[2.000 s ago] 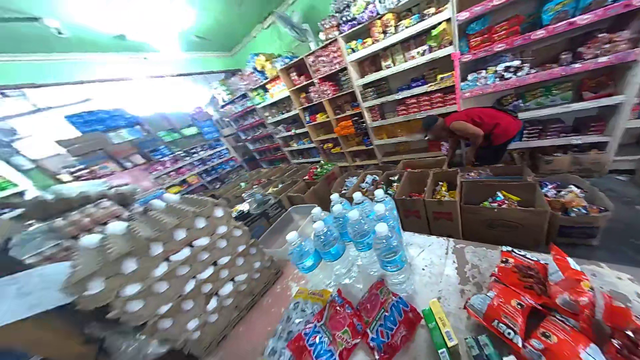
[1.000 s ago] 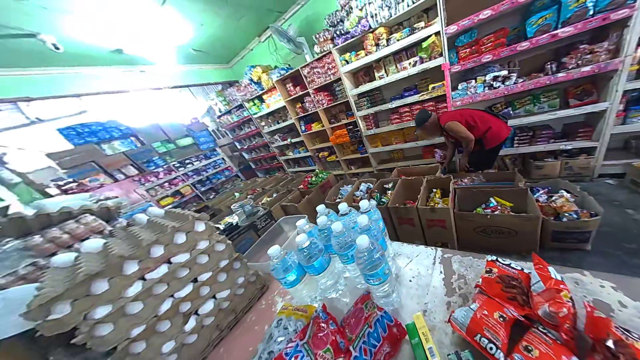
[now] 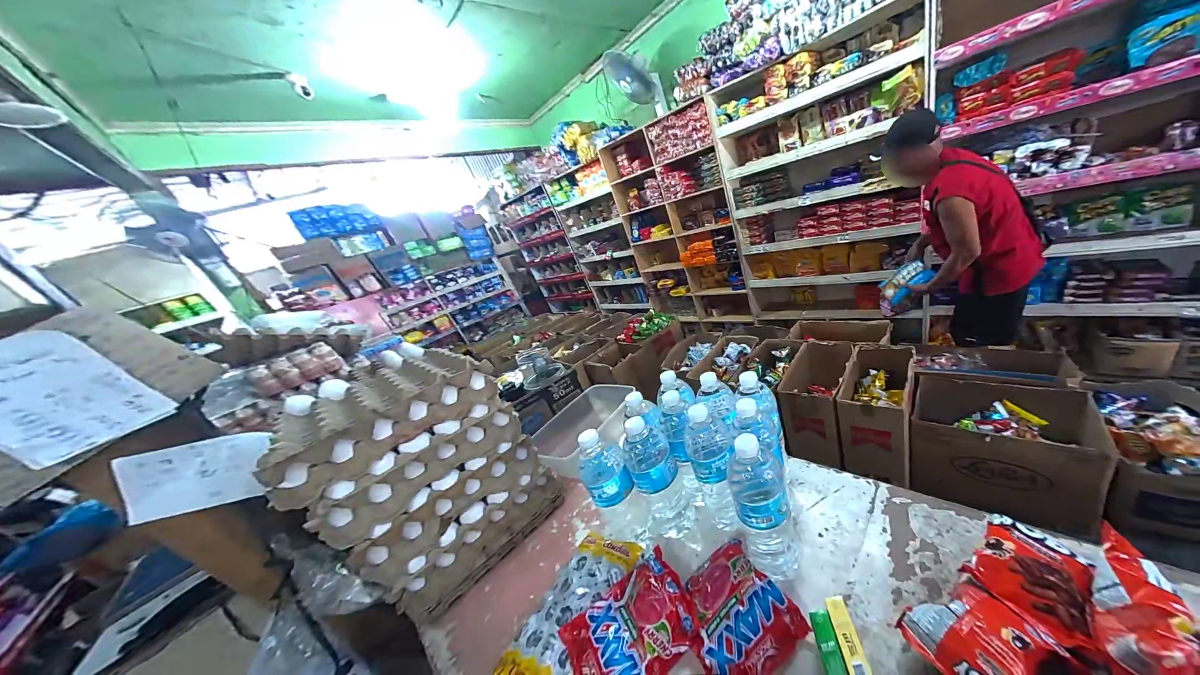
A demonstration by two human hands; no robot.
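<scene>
Neither of my hands shows in the head view. Several water bottles with white caps and blue labels [image 3: 705, 448] stand upright in a cluster on the worn counter [image 3: 891, 562]. In front of them lie red candy bags [image 3: 745, 614] and a clear bag of silvery wrapped sweets [image 3: 586, 591]. Beside these are a green and a yellow slim box [image 3: 847, 637]. Shiny red snack packs [image 3: 1022, 591] are heaped at the lower right. Left of the bottles, a tilted stack of cardboard egg trays [image 3: 422, 469] holds white eggs. An empty-looking clear plastic bin [image 3: 581, 422] sits behind it.
Beyond the counter, open cardboard boxes [image 3: 1012, 469] of wrapped sweets stand in rows. A person in a red top [image 3: 984, 225] is by the stocked shelves [image 3: 825, 197], holding a blue pack [image 3: 905, 286]. Handwritten sheets [image 3: 75, 398] lie at the left.
The person in red was bent over by the shelves and is now more upright, with a blue pack in hand. The items on the counter have not plainly moved.
</scene>
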